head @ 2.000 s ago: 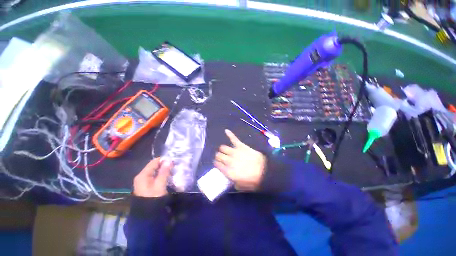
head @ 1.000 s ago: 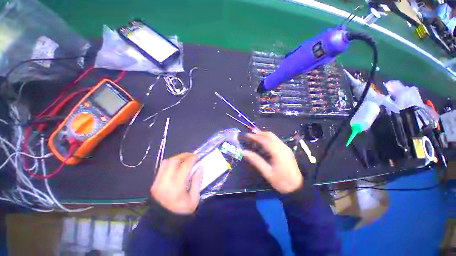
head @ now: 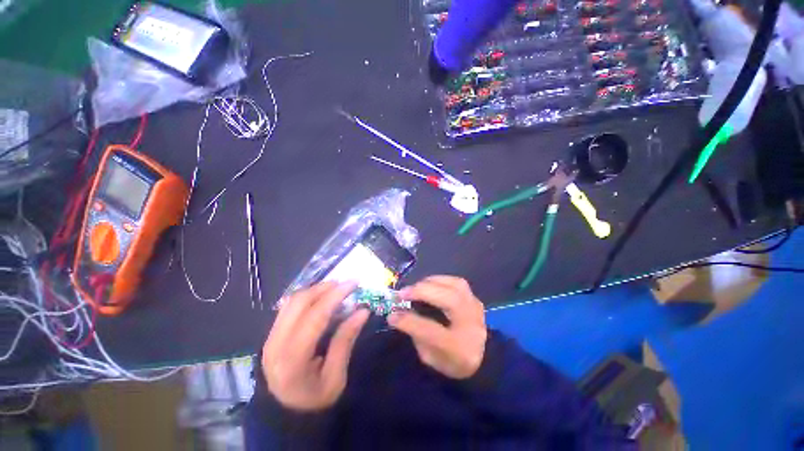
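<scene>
My left hand (head: 310, 345) holds the near left side of a small unit, its fingers on the white battery cell (head: 360, 267) and the green circuit board. My right hand (head: 443, 326) grips the right end of the circuit board (head: 379, 302) between thumb and fingers. The board lies at the near end of the cell. A black housing part (head: 388, 247) shows beyond the cell. A clear plastic bag (head: 357, 220) lies under and behind the unit. The fingertips partly hide the board.
An orange multimeter (head: 123, 229), tweezers (head: 253, 251) and a wire coil (head: 242, 117) are left. A second unit (head: 169, 40) lies back left. Green-handled cutters (head: 554, 189), a black ring (head: 601, 157), a parts tray (head: 564, 84) and a purple tool (head: 467, 33) are right. A black cord hangs far right.
The bag went from flat to bunched behind the unit. Since one second ago, the unit has turned, its board now towards me, and my right hand has taken hold of it. The view has shifted closer.
</scene>
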